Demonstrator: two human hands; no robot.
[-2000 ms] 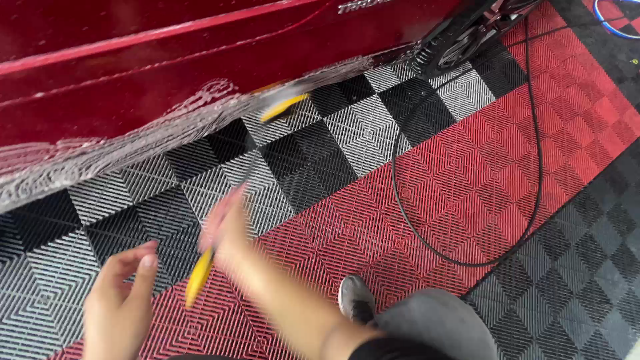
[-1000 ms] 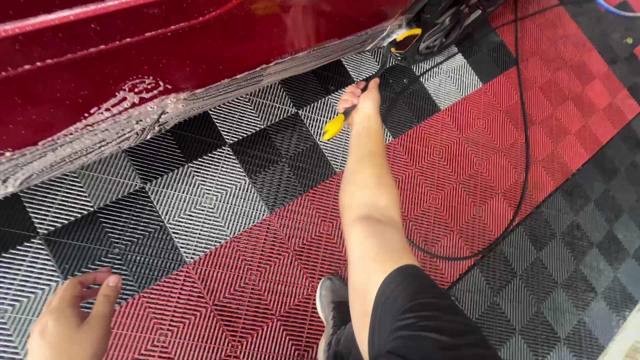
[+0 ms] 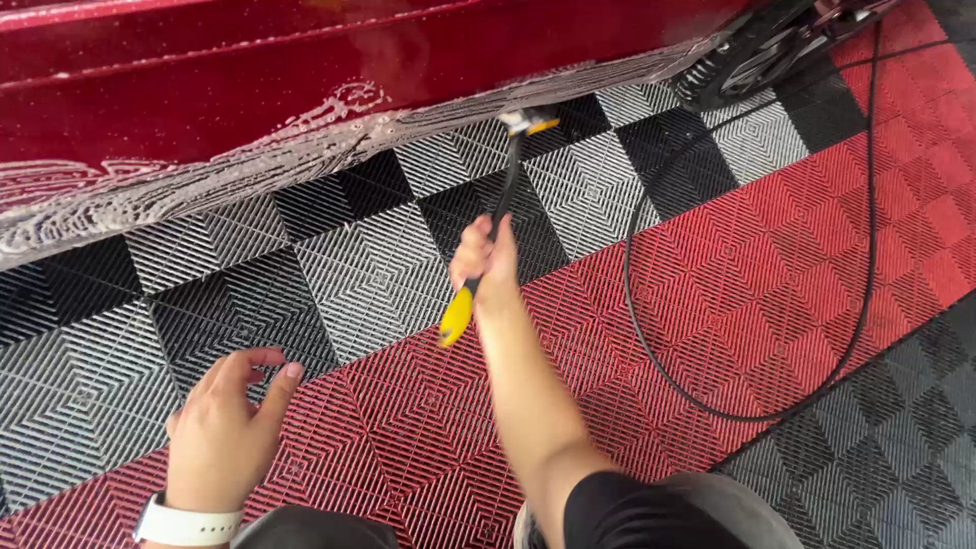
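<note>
My right hand [image 3: 484, 259] is closed around the black handle of a long scrub brush [image 3: 509, 175]. The handle's yellow end [image 3: 457, 316] sticks out below my fist, and the yellow-edged head [image 3: 530, 122] is at the lower edge of a red car body panel [image 3: 252, 84]. Streaked whitish foam [image 3: 320, 149] coats the panel's bottom edge. My left hand [image 3: 229, 419] hangs over the floor at lower left, fingers curled and apart, holding nothing. A white watch band [image 3: 191, 522] is on that wrist.
A tire and wheel [image 3: 751, 65] stand at the upper right. A black hose or cable [image 3: 871, 229] lies in a loop over the red floor tiles [image 3: 770, 267]. Black and grey ribbed tiles [image 3: 381, 274] run alongside the car. My bent knees are at the bottom edge.
Since one second ago, my right hand has moved the brush back from beside the wheel, leftward along the car's lower edge. My left hand stays free.
</note>
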